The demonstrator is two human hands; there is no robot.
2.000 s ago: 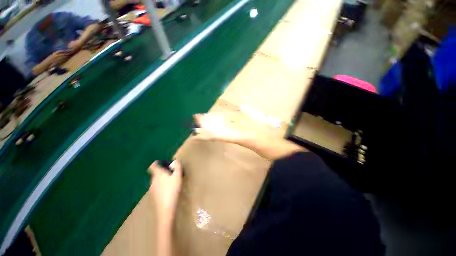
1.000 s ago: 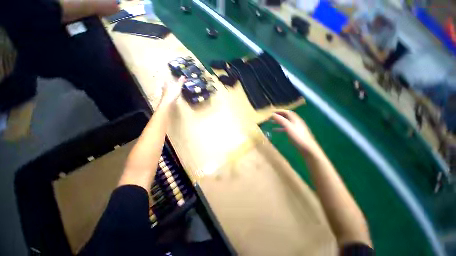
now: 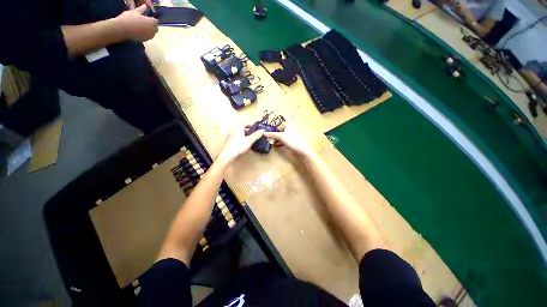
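My left hand and my right hand are together over the bench cardboard, closed around a few black power banks. Thin black cord loops stand out from the far side of the held units. The fingers hide part of them, so I cannot tell how many there are. Beyond my hands, several more power banks with pale bands lie in a row on the bench, their loops pointing right.
A black bin at lower left holds a cardboard sheet and banded units. Dense black parts lie on cardboard over the green conveyor belt. Another person's hands are at upper left; more people sit at upper right.
My left hand has come back from the far units towards me, and my right hand has moved left to meet it. Both now hold units. The far row looks more spread out.
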